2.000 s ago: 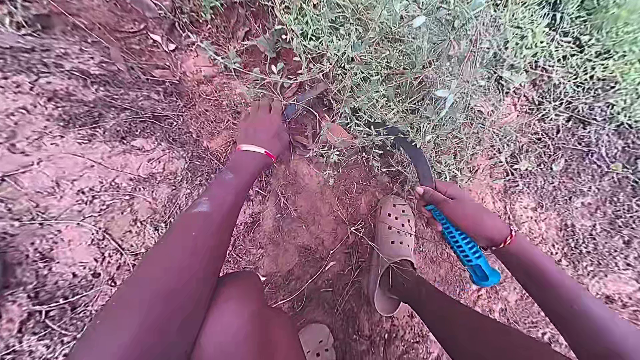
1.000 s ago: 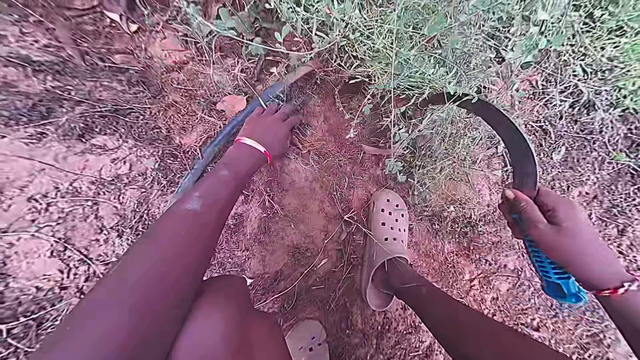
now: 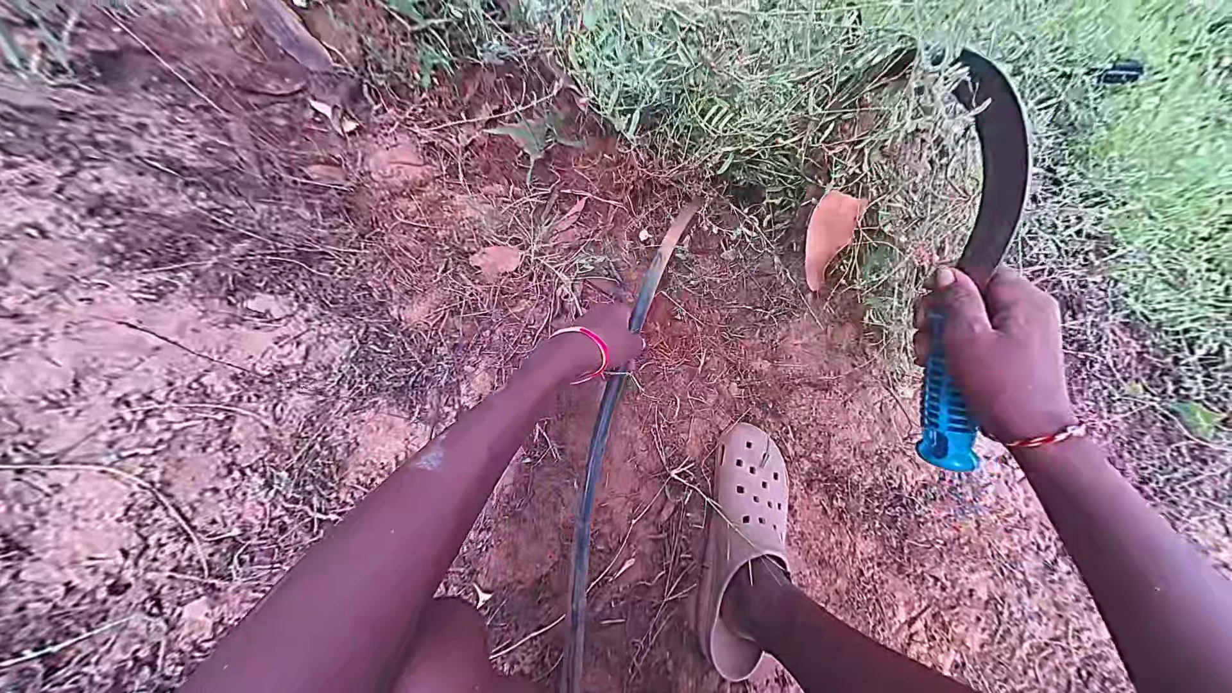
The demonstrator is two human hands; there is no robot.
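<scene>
My right hand (image 3: 1006, 351) grips the blue plastic handle (image 3: 948, 414) of a sickle at the right. Its dark curved blade (image 3: 1004, 164) rises from the fist and bends left over the weeds, where the tip is hidden among stems. Near the middle, my left hand (image 3: 611, 337) is at a long dark hose or pipe (image 3: 595, 462), its fingers mostly hidden behind the hose. The hose runs from the lower edge of the view up to a pale, soil-coloured stretch beside the weeds.
Green weeds (image 3: 731, 87) spread across the top and right. A beige clog (image 3: 751, 491) on my foot stands right of the hose. An orange-brown dry leaf (image 3: 833, 236) lies by the weeds. Reddish soil (image 3: 337, 385) with dry twigs covers the left.
The sickle has been raised out of the weeds and its blade now points upward. The hose, earlier slanting to the lower left, now lies nearer the clog, with my left hand at it.
</scene>
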